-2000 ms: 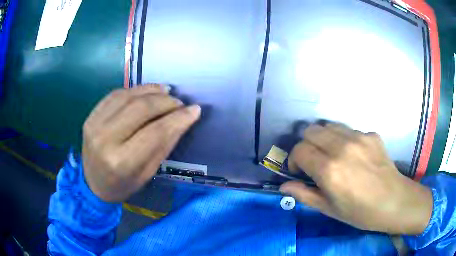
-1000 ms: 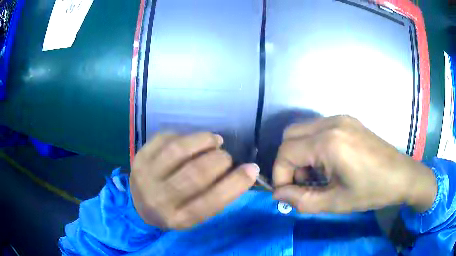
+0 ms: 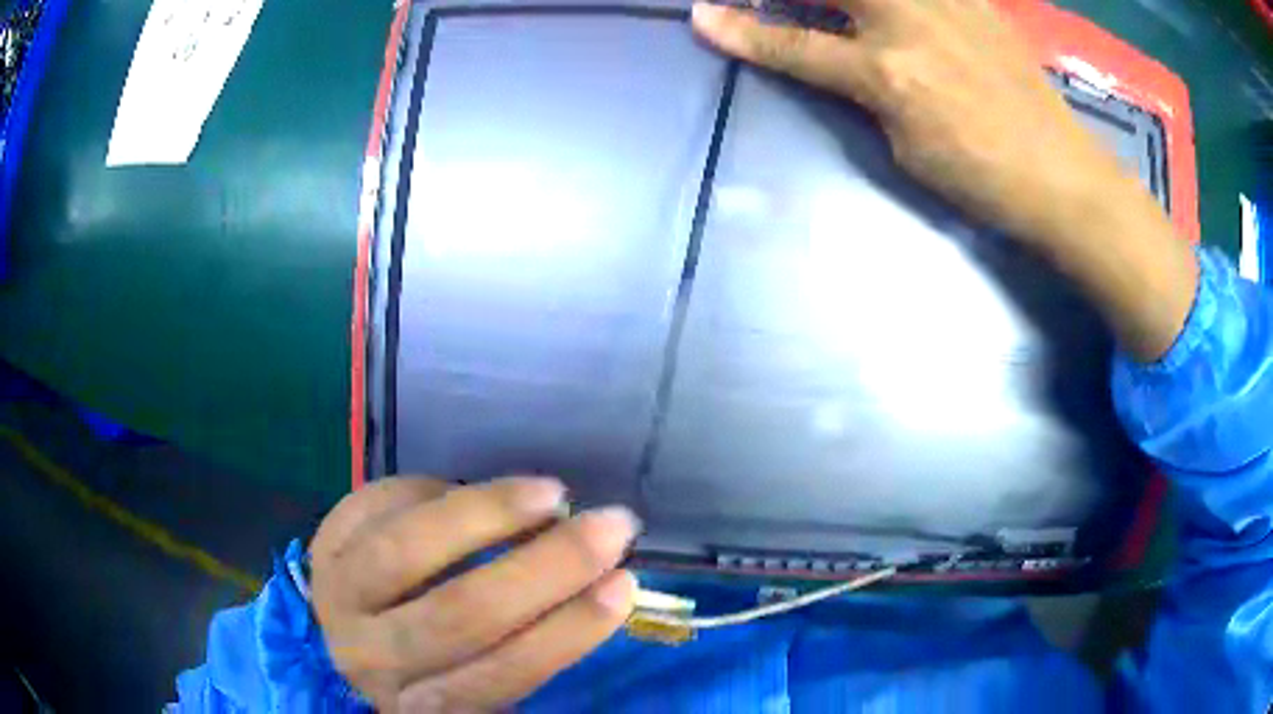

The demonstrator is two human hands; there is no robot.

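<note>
The dark grey laptop lid back cover [image 3: 559, 321] lies in front of me, with a thin black display cable [image 3: 694, 237] running down its middle. My left hand [image 3: 482, 593] is at the cover's lower edge, its fingertips on a pale and yellow-gold connector [image 3: 663, 614]. A thin pale lead [image 3: 803, 603] curves from the connector to the cover's lower edge at the right. My right hand [image 3: 963, 119] is stretched to the cover's top edge, one fingertip at the cable's upper end. Whether it holds anything there is hidden.
A red foam pad [image 3: 1181, 154] shows around the cover on the glossy green worktop [image 3: 237, 293]. A white sheet [image 3: 179, 77] lies at the upper left, and another white sheet [image 3: 1249, 234] shows at the right rim. Black strips line the cover's edges.
My right hand has moved from the cover's lower edge up to its top edge. My left hand has moved slightly down and left, and the connector now shows at its fingertips.
</note>
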